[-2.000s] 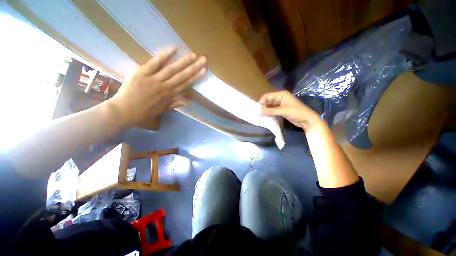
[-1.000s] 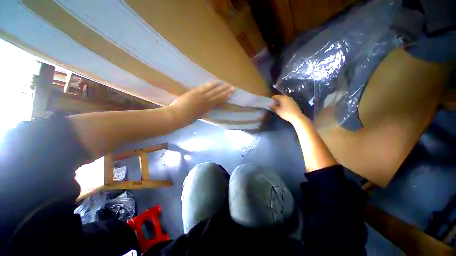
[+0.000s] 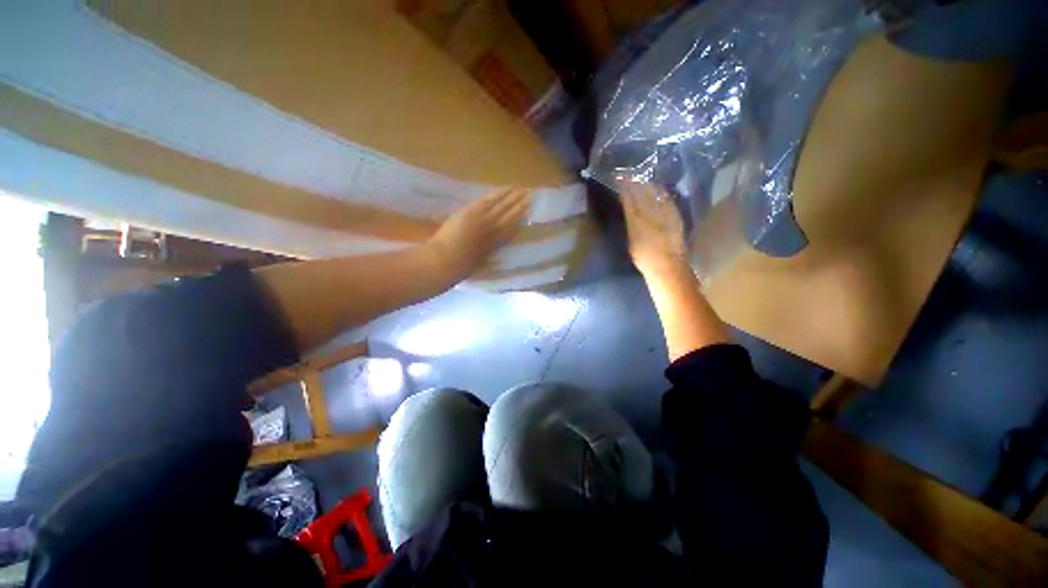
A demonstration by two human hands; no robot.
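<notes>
A curved white strip [image 3: 264,144] lies along the large brown board [image 3: 345,86], its end near the board's right edge. Other pale strips lie below it on the board. My left hand [image 3: 485,233] rests flat on the strips near that end, fingers extended, not gripping. My right hand [image 3: 655,224] is off the board, just right of its edge and beside the clear plastic bag. Its fingers point up and are slightly blurred; nothing shows in it.
A shiny clear plastic bag [image 3: 701,98] and a tan cut-out card [image 3: 879,218] are at the right. A wooden stool [image 3: 316,408], a red plastic stool [image 3: 348,538] and another plastic bag [image 3: 282,500] are at lower left. A wooden bar [image 3: 919,494] crosses the lower right.
My right hand has let go of the strip end, which now lies on the board. My left hand has come down onto the strips and moved toward the board's end. The view has shifted right.
</notes>
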